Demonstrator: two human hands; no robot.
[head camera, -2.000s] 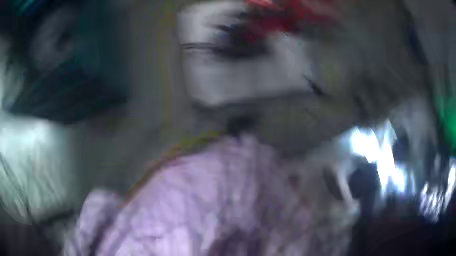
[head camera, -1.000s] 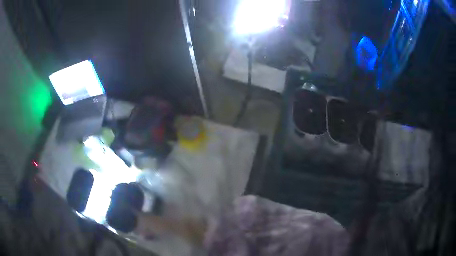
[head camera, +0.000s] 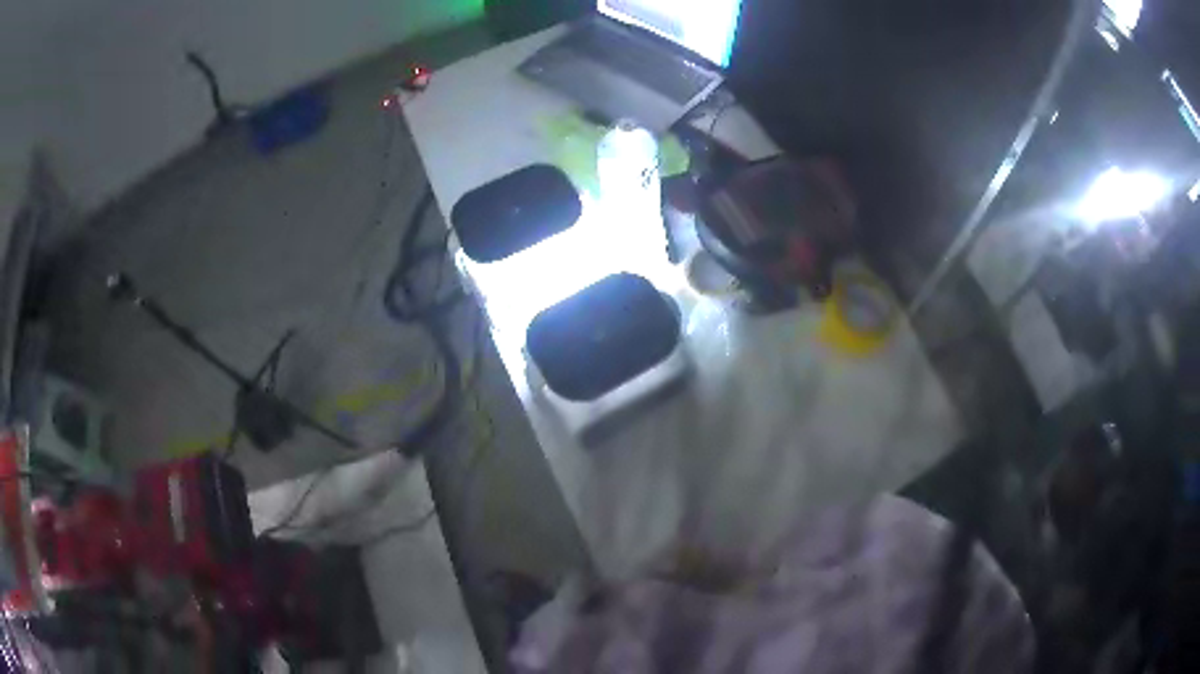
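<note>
Two white box devices with black rounded-square tops stand on the white table (head camera: 816, 421). The nearer device (head camera: 604, 337) shows its white side. The farther device (head camera: 516, 213) lies beyond it, by the table's left edge. Between and beside them the surface glares white. A laptop (head camera: 625, 69) with a bright screen stands at the far end. Neither of my hands can be made out. Pale lilac clothing (head camera: 790, 606) fills the bottom of the picture and hides what is under it.
A yellow tape roll (head camera: 858, 316) and a dark red-edged item (head camera: 776, 217) lie at the table's right side. Red machine parts (head camera: 145, 527) are at lower left. A thin dark stand (head camera: 263, 408) and cables are on the floor. A bright lamp (head camera: 1121, 195) glares at right.
The view has swung left and nearer the table. The devices and laptop now sit farther right and higher. The teal crate has left clear view. A blurred skin-toned shape by the near device no longer shows.
</note>
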